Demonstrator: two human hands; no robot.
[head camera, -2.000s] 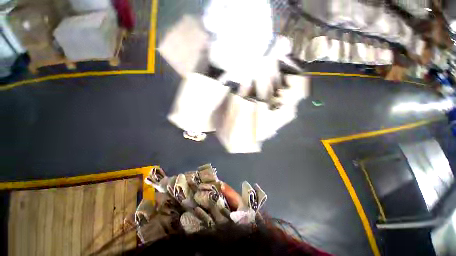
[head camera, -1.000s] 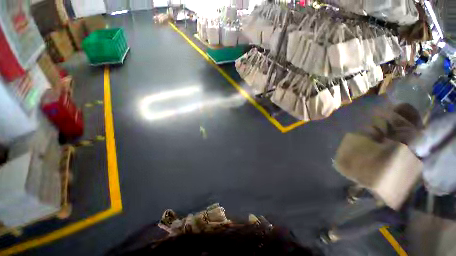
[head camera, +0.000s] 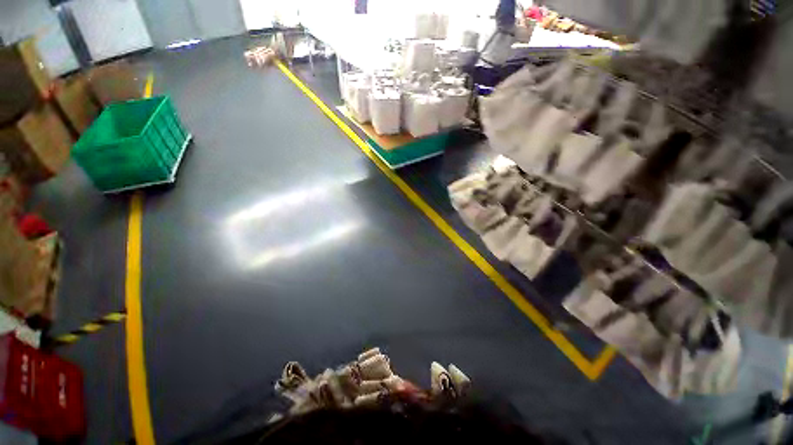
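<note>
A bundle of folded taupe strap pieces (head camera: 374, 369) shows at the bottom centre edge, close to my body. Its rolled or folded ends point up, and one end (head camera: 445, 381) stands apart at the right. The lower part is hidden by a dark shape at the picture's bottom edge. A small reddish patch among the pieces may be part of a finger, but it is too small and blurred to tell. Neither of my hands can be made out.
Grey floor with yellow lines lies ahead. A green cart (head camera: 135, 143) and a red bin (head camera: 39, 391) are at the left. Racks of taupe bags (head camera: 565, 130) line the right. White-topped stacked items (head camera: 417, 100) stand on a green-edged base (head camera: 409, 152) farther ahead.
The view has turned and moved forward along the aisle. The green cart and bag racks are nearer. The person carrying bags at the right is out of view. The bundle stays at the bottom.
</note>
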